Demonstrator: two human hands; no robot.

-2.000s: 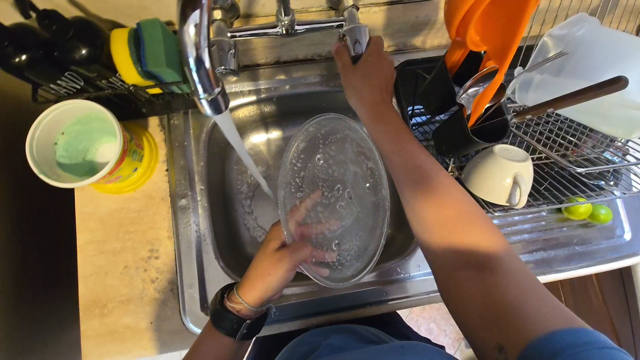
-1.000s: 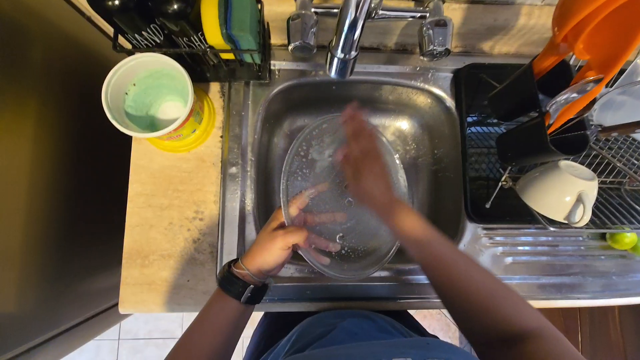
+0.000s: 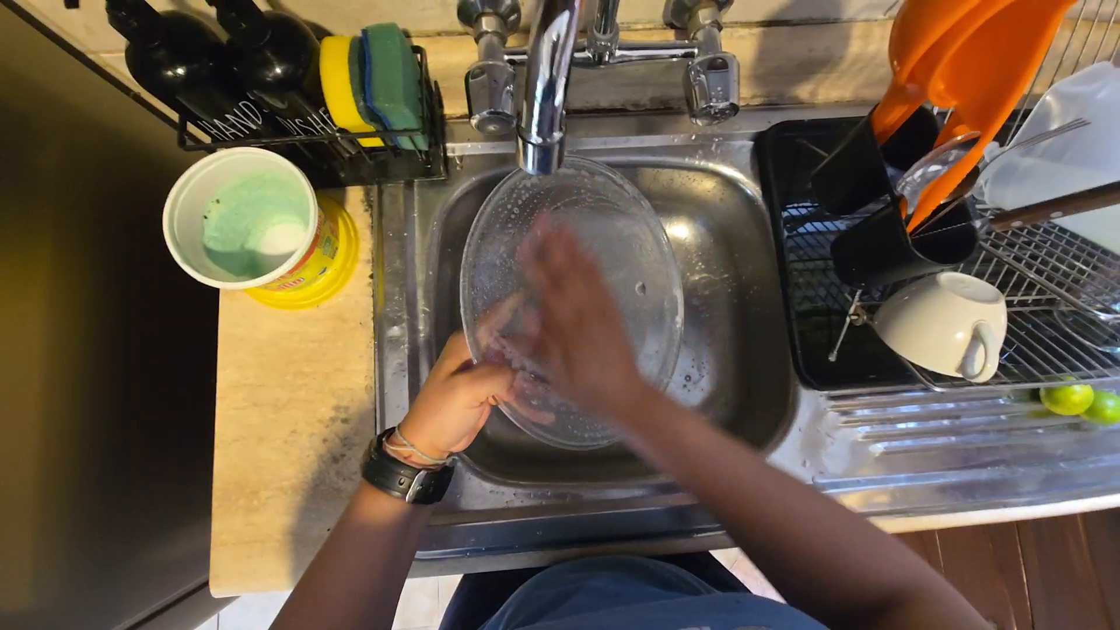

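Observation:
My left hand [image 3: 468, 385], with a black watch on its wrist, grips the lower left rim of a clear oval glass dish [image 3: 612, 219] over the steel sink [image 3: 735, 332]. Its fingers show through the wet glass. My right hand [image 3: 577, 315] is blurred and lies over the middle of the dish, its fingers together and holding nothing; whether it touches the glass I cannot tell. The chrome faucet spout [image 3: 542, 131] hangs above the dish's far edge, and no stream of water shows from it.
Left on the counter [image 3: 280, 394] are a plastic tub [image 3: 241, 219] with greenish contents and a black caddy [image 3: 385, 166] with sponges [image 3: 394, 83] and dark bottles [image 3: 267, 57]. At right stand a dish rack [image 3: 1050, 341], a white cup [image 3: 941, 324], orange utensils [image 3: 962, 79] and limes [image 3: 1067, 398].
My right hand has left the right faucet knob and come over the dish. The water running from the spout two seconds ago has stopped. The view has shifted.

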